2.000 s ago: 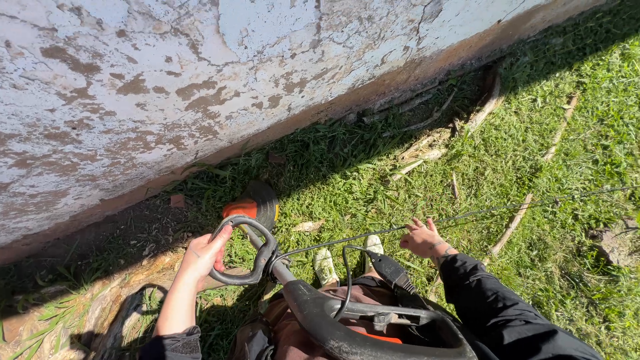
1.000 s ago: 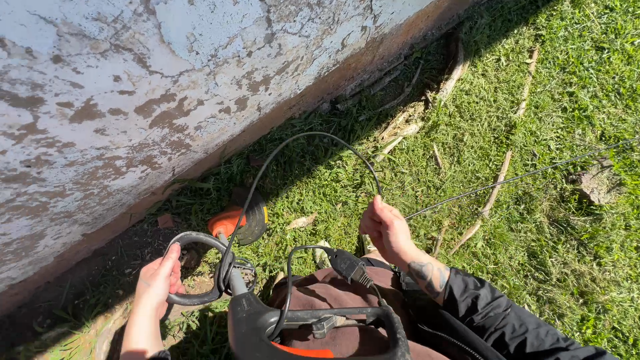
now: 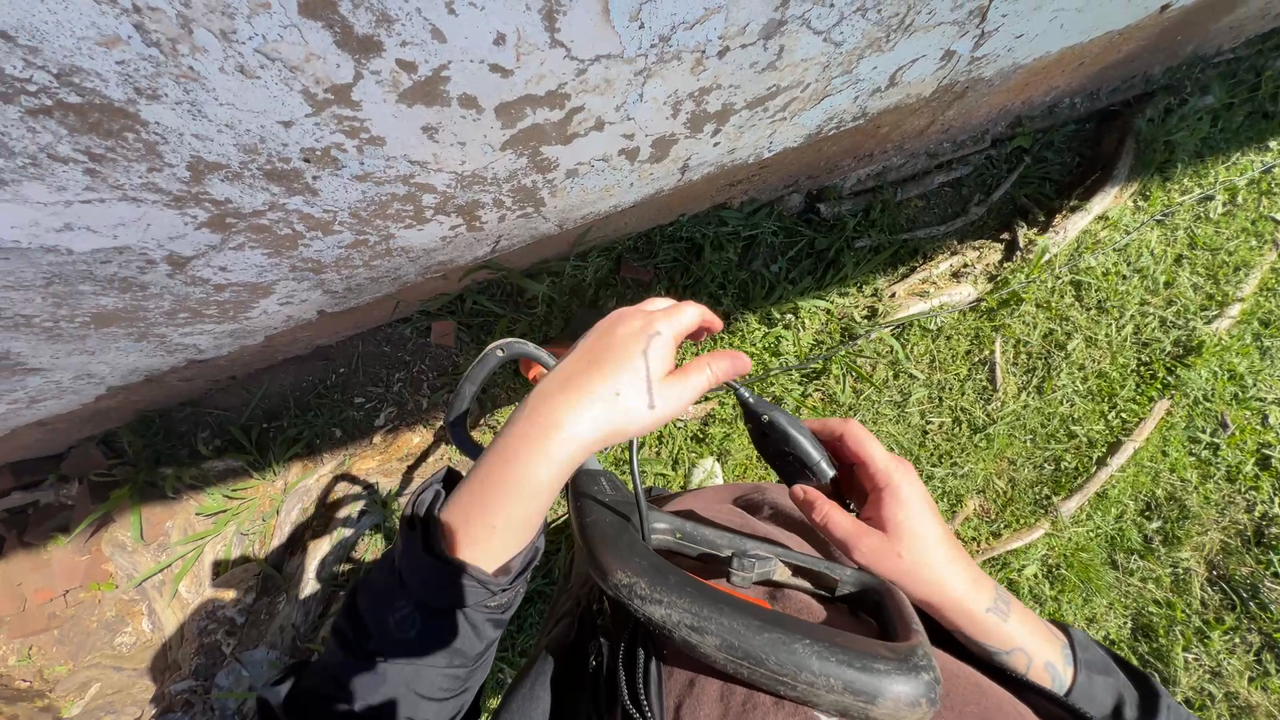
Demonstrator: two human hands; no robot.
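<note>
A string trimmer's black rear handle (image 3: 760, 640) lies against my body, with its looped front handle (image 3: 465, 400) at the upper left. My right hand (image 3: 885, 510) grips the lower end of a black electrical plug connector (image 3: 785, 440). Above the trimmer, my left hand (image 3: 640, 375) is off the loop handle, fingers partly curled and thumb beside the cord at the connector's tip. Whether it touches the cord cannot be told. A dark power cord (image 3: 850, 345) runs off to the upper right. Part of the orange trimmer head (image 3: 533, 370) shows behind my left wrist.
A peeling painted wall (image 3: 400, 150) rises along the upper left. Thick exposed roots (image 3: 1090, 485) cross the grass (image 3: 1100, 370) on the right, and others lie near the wall's base. At the lower left is a woody root mass (image 3: 320, 530); a small brick piece (image 3: 443, 333) lies by the wall.
My left hand has let go of the loop handle and moved right, near the connector. My right hand, on the cord one second ago, now grips the connector. The raised loop of cord has dropped.
</note>
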